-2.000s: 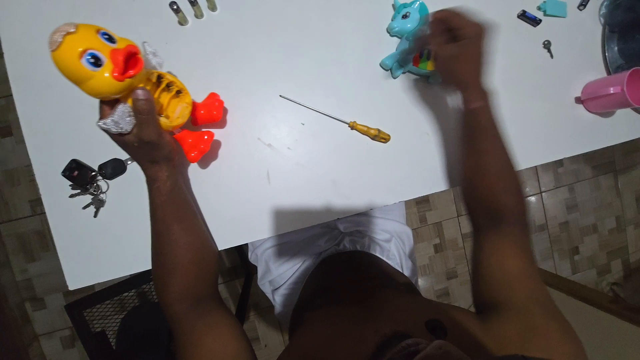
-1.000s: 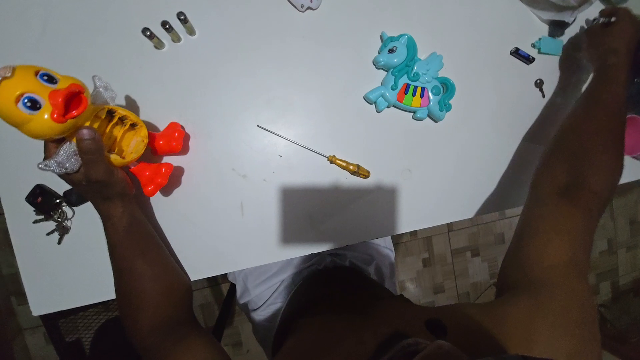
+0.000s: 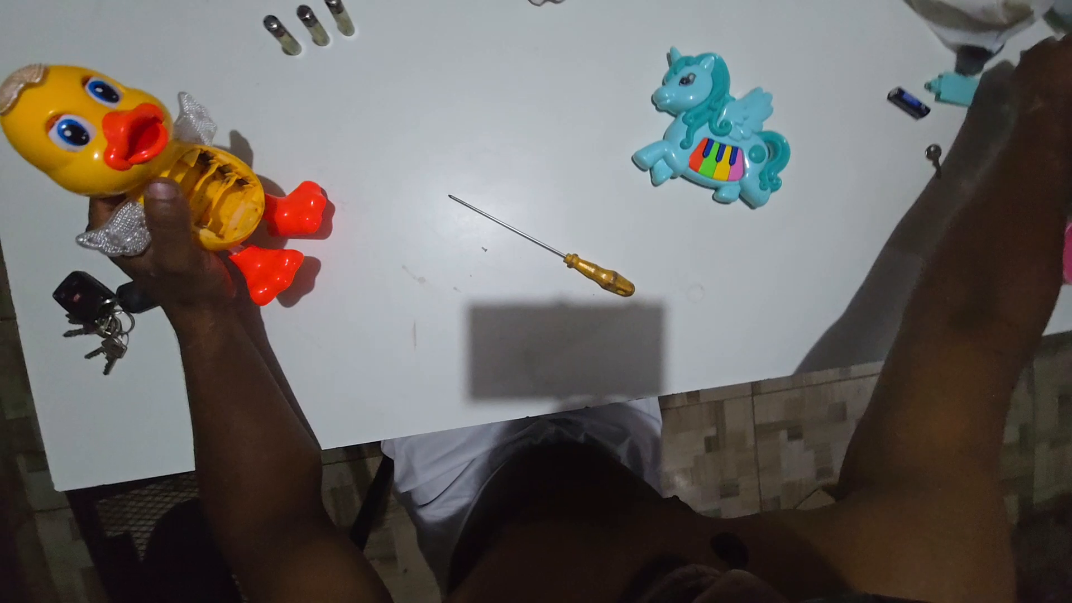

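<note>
At the left, my left hand (image 3: 172, 243) grips a yellow plastic toy duck (image 3: 71, 172) by its body. The duck's battery compartment (image 3: 222, 197) faces up, uncovered, with no batteries seen in it. My right hand (image 3: 1043, 75) reaches to the far right edge, partly cut off and dark; whether it holds something is hidden. Close to it lie a turquoise plastic piece (image 3: 953, 89), a dark battery (image 3: 909, 103) and a small key (image 3: 934, 157). A screwdriver with a yellow handle (image 3: 601, 275) rests mid-table. The turquoise unicorn toy (image 3: 712, 126) with coloured piano keys lies right of centre.
Three batteries (image 3: 312, 25) lie at the back left of the white table (image 3: 402, 352). A bunch of keys with a black fob (image 3: 84, 297) is beside my left wrist. A whitish bag (image 3: 976, 21) stands at the back right, and a pink object (image 3: 1067, 251) shows at the right edge.
My right hand has moved from the unicorn toy to the far right. The unicorn now lies released on the table. My left hand still holds the duck. The view has shifted somewhat.
</note>
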